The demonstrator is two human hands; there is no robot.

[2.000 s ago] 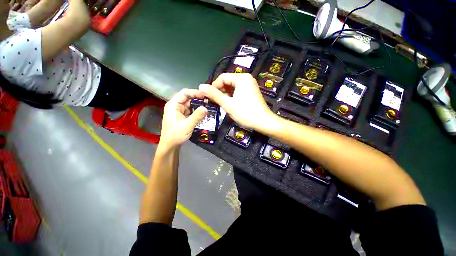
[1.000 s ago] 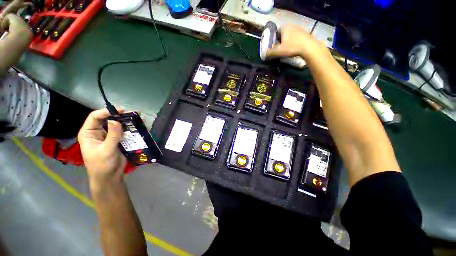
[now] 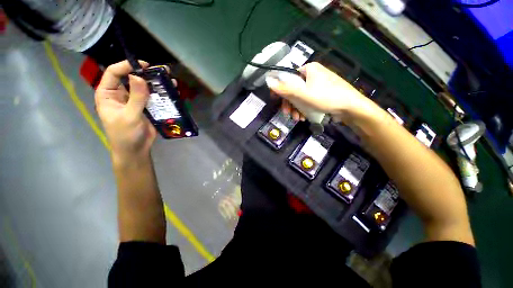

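Observation:
My left hand (image 3: pixel 125 107) holds a black electronic unit (image 3: pixel 167 107), label side up, with a thin black cable (image 3: pixel 128 48) at its upper end; fingers hide the plug. My right hand (image 3: pixel 318 93) grips a white and grey handheld barcode scanner (image 3: pixel 266 61) over the tray, its head towards the unit and apart from it. Red light shows on the unit near its gold disc. The black foam tray (image 3: pixel 242 149) holds several units with white labels and gold discs, such as one unit (image 3: pixel 308 157). A flat white slip (image 3: pixel 247 111) lies in the left front pocket.
Another scanner (image 3: pixel 467 152) lies on the green bench (image 3: pixel 174 34) at right. Monitors and a ledge run along the upper right. A neighbouring person's patterned sleeve (image 3: pixel 79 22) is at upper left. Grey floor with a yellow line (image 3: pixel 185 230) lies below left. My right arm covers part of the tray.
My right hand has brought the scanner from the back of the bench to over the tray, left of before. My left hand still holds the cabled unit. The whole view has turned and shifted.

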